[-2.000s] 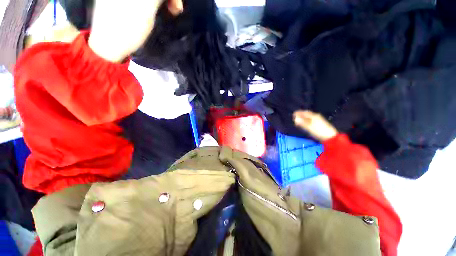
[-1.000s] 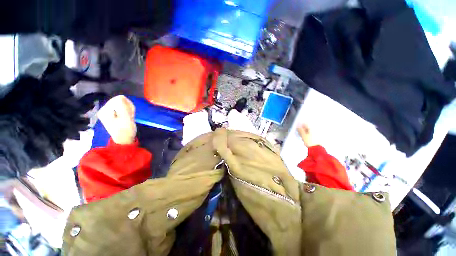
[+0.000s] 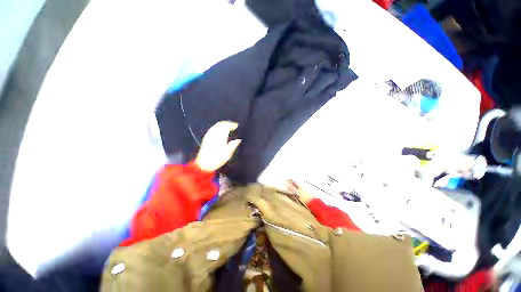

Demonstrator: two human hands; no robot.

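A large dark garment panel [image 3: 228, 85] lies rumpled across the middle of the white table, with a thin pale line near its left part. My left hand [image 3: 220, 147] is over the panel's near left part, thumb and fingers apart, and no grip on the cloth shows. My right hand [image 3: 296, 190] is small and blurred at the table's near edge, right of the panel's near end and partly cut off by my jacket. Whether it holds anything is not clear.
The white table [image 3: 91, 142] curves around the panel. A black-and-white patterned scrap [image 3: 423, 88] lies at the right. Blurred machine parts [image 3: 474, 165] and a yellow-green item [image 3: 420, 248] are at the right end. Blue cloth [image 3: 431, 34] is beyond the far right edge.
The view has swung from the red stool and blue crate to the table. The dark panel now shows in the middle. My left hand has come over it; my right hand is by the near edge.
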